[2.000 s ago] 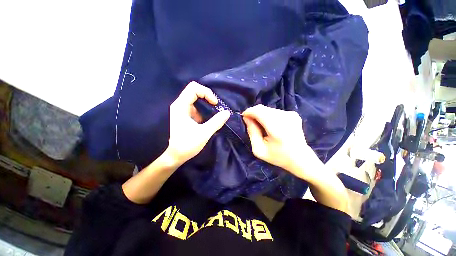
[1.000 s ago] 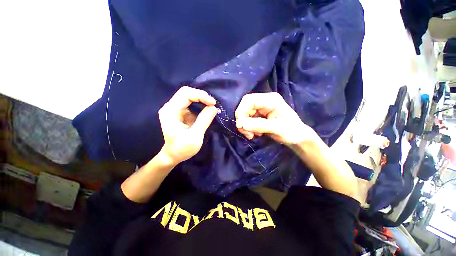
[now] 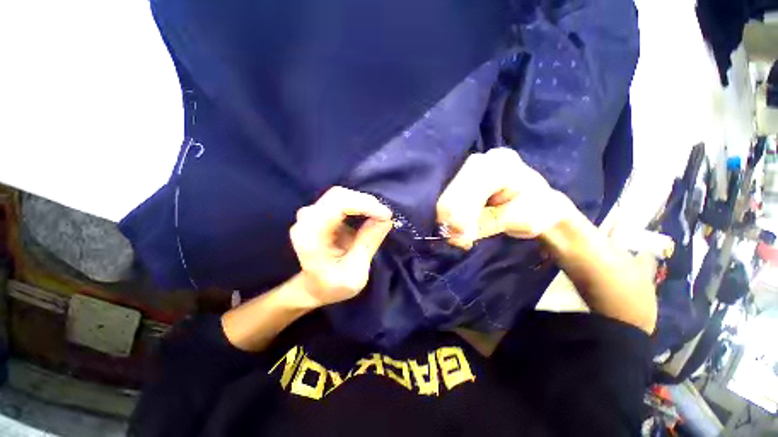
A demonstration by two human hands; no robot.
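The shiny navy lining (image 3: 426, 141) with small pale motifs lies bunched in the middle. Matte navy shell fabric (image 3: 281, 102) spreads around it at the left and top. My left hand (image 3: 341, 243) pinches the lining edge between thumb and fingertips, with small white marks beside them. My right hand (image 3: 499, 201) is just right of it, fingertips closed together near a short pale strand (image 3: 426, 238) between the hands. A fine thread trails over the lining below. The needle cannot be made out. White basting thread (image 3: 177, 222) runs down the shell's left edge.
The white tabletop (image 3: 77, 94) shows at the left and right of the garment. A pale cone (image 3: 655, 245) lies at the right, partly behind my right forearm. Dark cloth and tools crowd the right side. A brown surface with a grey patch (image 3: 77, 235) is at lower left.
My right hand has moved right, away from my left hand, and a pale strand now spans between them. Both hands sit slightly further right and lower than a second ago; my right forearm hides the navy cone.
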